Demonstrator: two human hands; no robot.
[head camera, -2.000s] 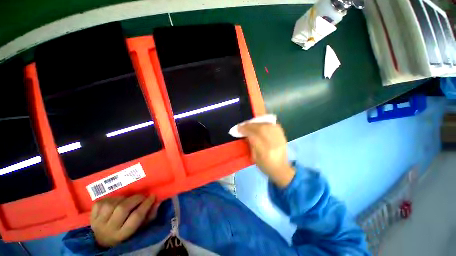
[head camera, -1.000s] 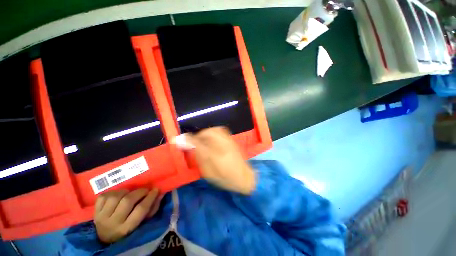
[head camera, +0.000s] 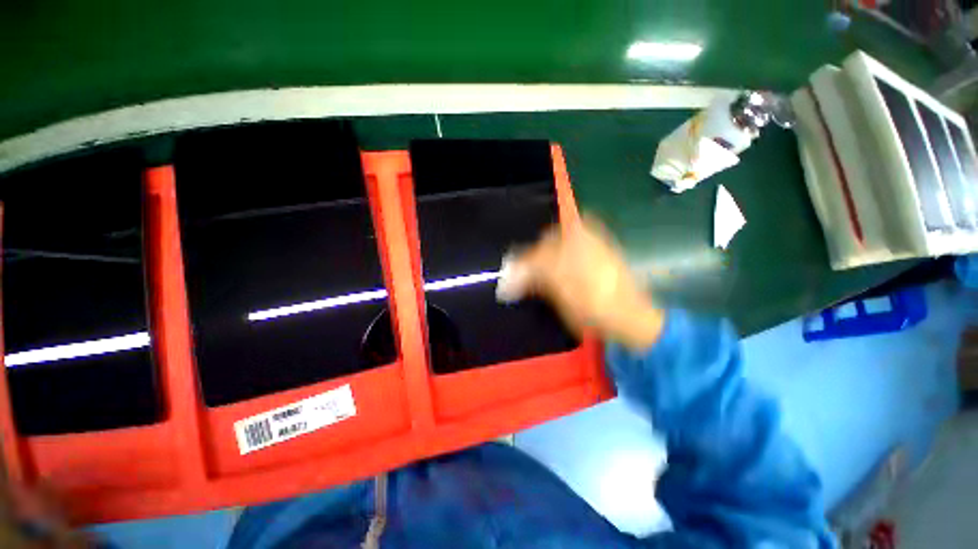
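A red foam tray (head camera: 515, 424) holds three tablets with glossy black screens up: the left one (head camera: 80, 300), the middle one (head camera: 290, 268) and the right one (head camera: 483, 231). A tray barcode label (head camera: 295, 418) is on its near edge below the middle pocket. My right hand (head camera: 590, 281), blurred, pinches a white wiping cloth (head camera: 512, 281) over the right side of the right tablet's screen. My left hand (head camera: 32, 520) is dark, blurred and cut off at the lower left corner, beside the tray's near left corner; its fingers cannot be made out.
A whitish dispenser bottle (head camera: 724, 123) with a shiny top and white wipe stands at the back right. A loose spare wipe (head camera: 727, 217) lies beside it. White foam trays (head camera: 831, 172) are stacked at right. A pale rail (head camera: 322, 102) edges the green belt. A blue crate (head camera: 863, 314) is beyond the bench.
My right hand with the cloth has moved from the tray's near edge up onto the right tablet. My left hand has left the label area for the lower left corner. The view has shifted.
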